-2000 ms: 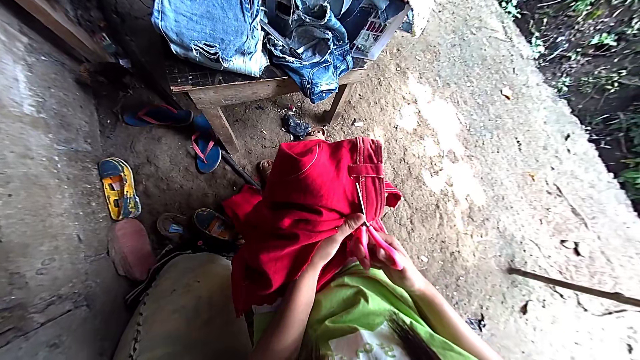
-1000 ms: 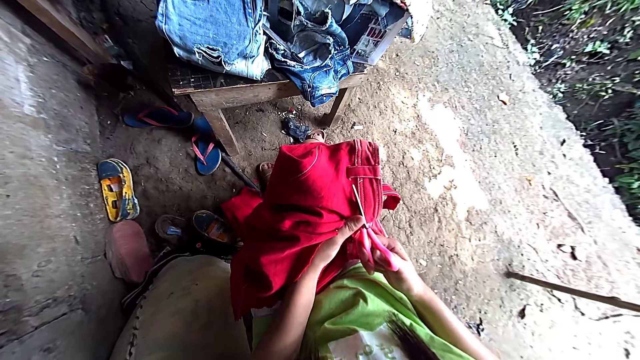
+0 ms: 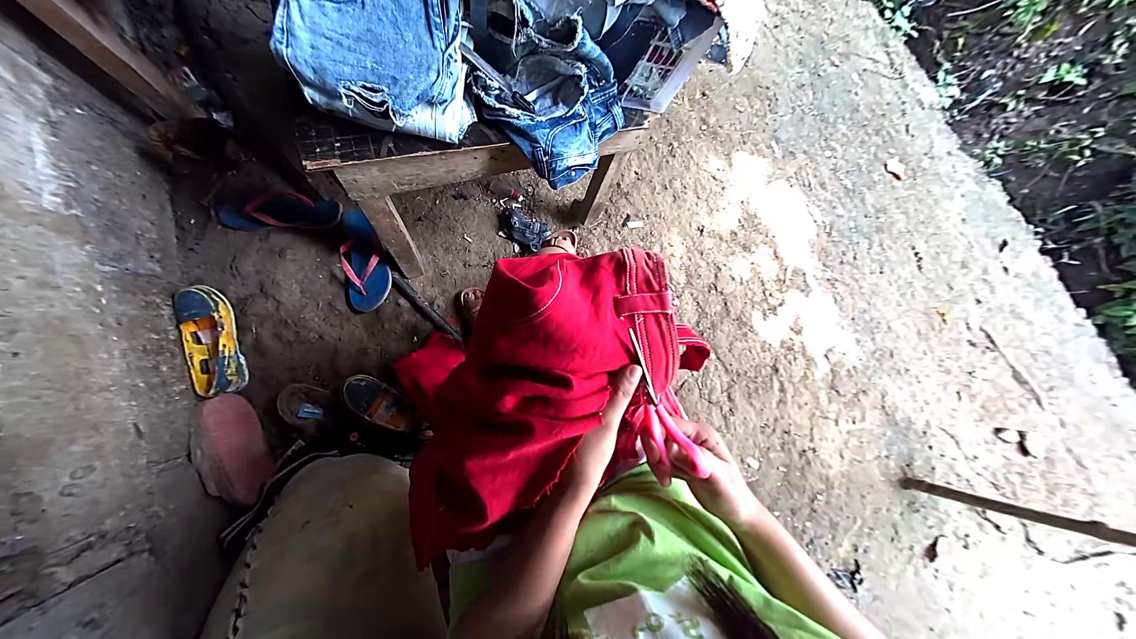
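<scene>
A red garment with a stitched waistband and belt loops [image 3: 550, 355] lies spread over my lap. Pink-handled scissors [image 3: 682, 444] rest with their metal blades against the waistband. The fingers of my right hand [image 3: 706, 466] are around the scissor handles. My left hand [image 3: 608, 426] grips the red cloth just left of the blades, its thumb on top and its other fingers hidden by the fabric.
Ahead, a low wooden bench [image 3: 444, 169] bears folded blue jeans [image 3: 373, 62], other denim and a box [image 3: 674, 67]. Blue flip-flops [image 3: 364, 266] and a yellow-and-blue sandal [image 3: 210, 342] lie on the dirt ground at left. A stick [image 3: 1021, 508] lies at right, a rounded cushion-like seat [image 3: 333, 550] lower left.
</scene>
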